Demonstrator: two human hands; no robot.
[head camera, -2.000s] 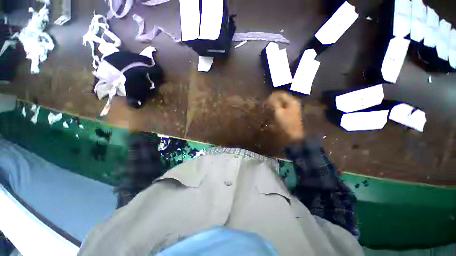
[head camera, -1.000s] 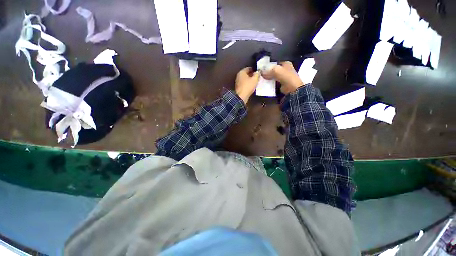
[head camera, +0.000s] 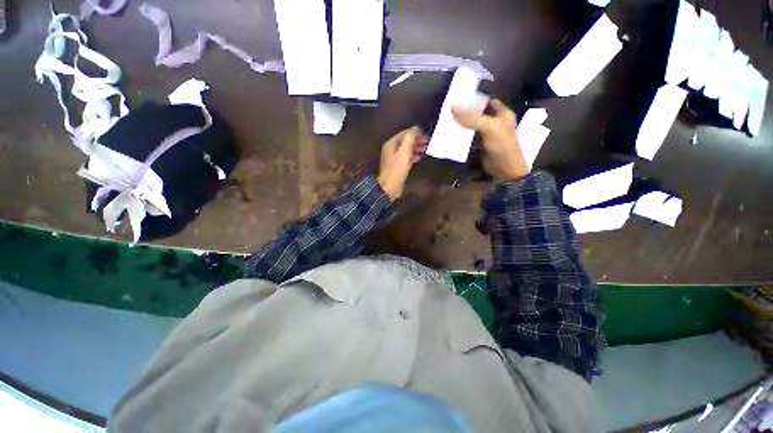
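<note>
A white-topped cut piece (head camera: 451, 127) lies in front of me, slightly tilted, near the right end of a pale lilac strip (head camera: 424, 63). My right hand (head camera: 498, 139) grips its right side near the top. My left hand (head camera: 402, 159) is just left of the piece, fingers curled with a gap to it; whether it holds something small cannot be told. A stack of two long white-topped pieces (head camera: 356, 51) on dark fabric lies on the strip to the left. A small white piece (head camera: 329, 117) shows below that stack.
A tied dark bundle (head camera: 191, 182) lies at left, with tangled white strips (head camera: 85, 68) behind it. Several white-topped pieces lie at right, including one long one (head camera: 585, 55), and a grouped stack (head camera: 716, 63) at far right. A green ledge (head camera: 110, 266) runs along the table's near edge.
My hands have moved slightly apart. The piece that was mostly covered by my fingers now shows as a longer white strip under my right hand. The view has shifted slightly.
</note>
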